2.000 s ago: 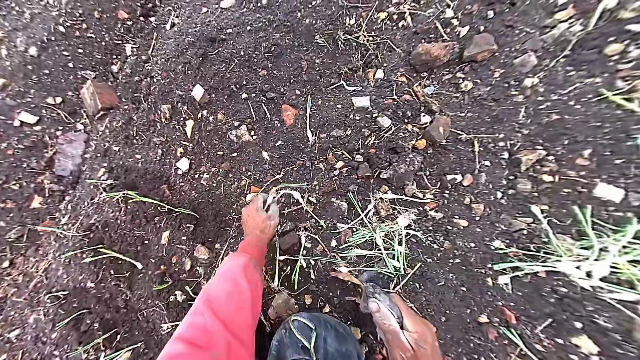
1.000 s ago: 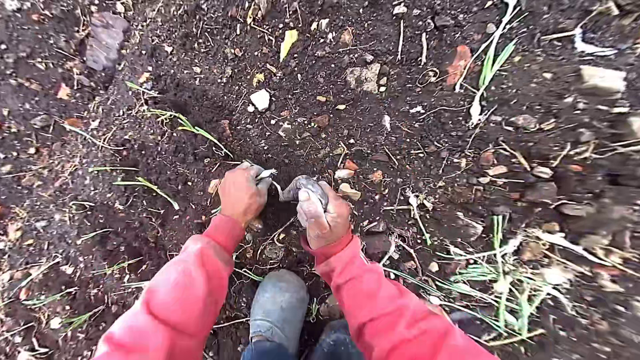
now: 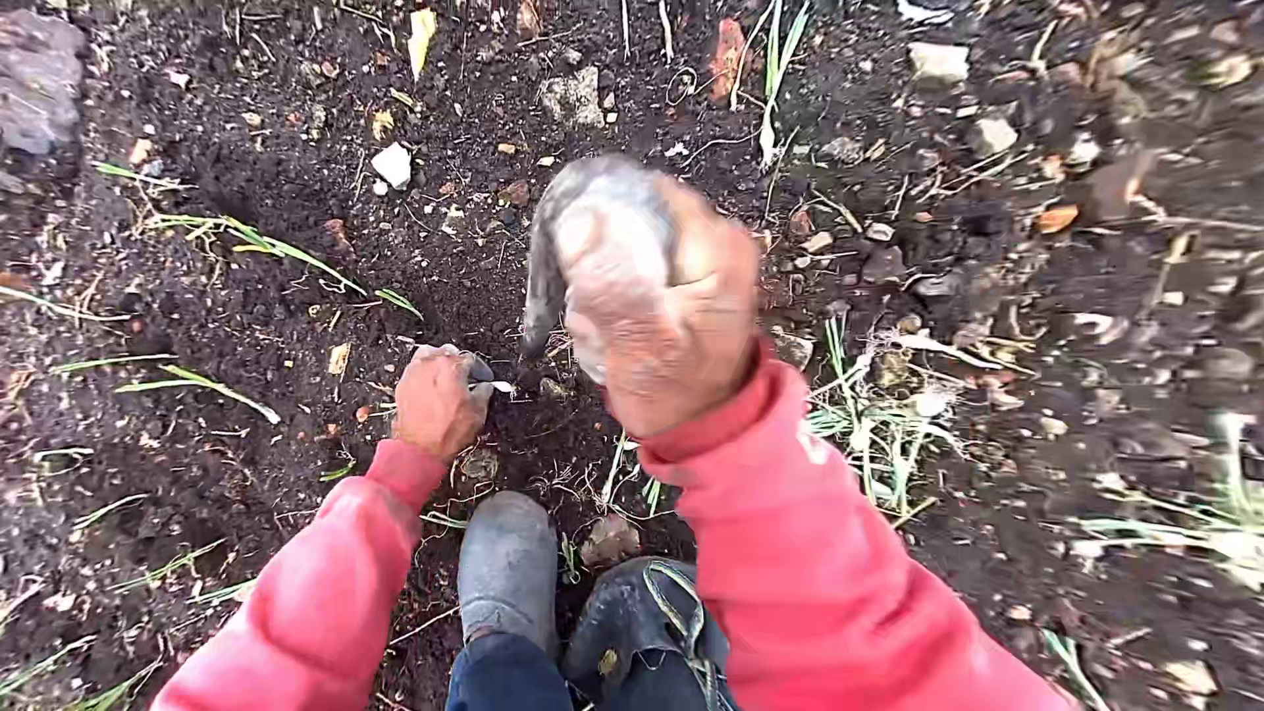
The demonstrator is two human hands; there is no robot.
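My left hand (image 3: 441, 400) is closed low over the dark soil, around the white base of a small plant (image 3: 503, 386) that pokes out beside the thumb; the rest of it is hidden. Raised nearer the camera, and blurred, my right hand (image 3: 671, 306) grips a curved, soil-caked hand tool (image 3: 541, 286), whose narrow tip points down at the soil to the right of my left hand. The tool's exact kind is unclear. Both arms wear red sleeves.
Green seedlings (image 3: 276, 247) stand in the soil at left. A loose pile of seedlings (image 3: 874, 425) lies at right, another (image 3: 1224, 523) farther right. My boots (image 3: 509, 563) are below my hands. Stones, such as a white one (image 3: 392, 165), are scattered about.
Two seconds ago my right hand was low beside the seedling pile; one second ago both hands were close together at the soil. Now my right hand is raised with the tool, apart from my left.
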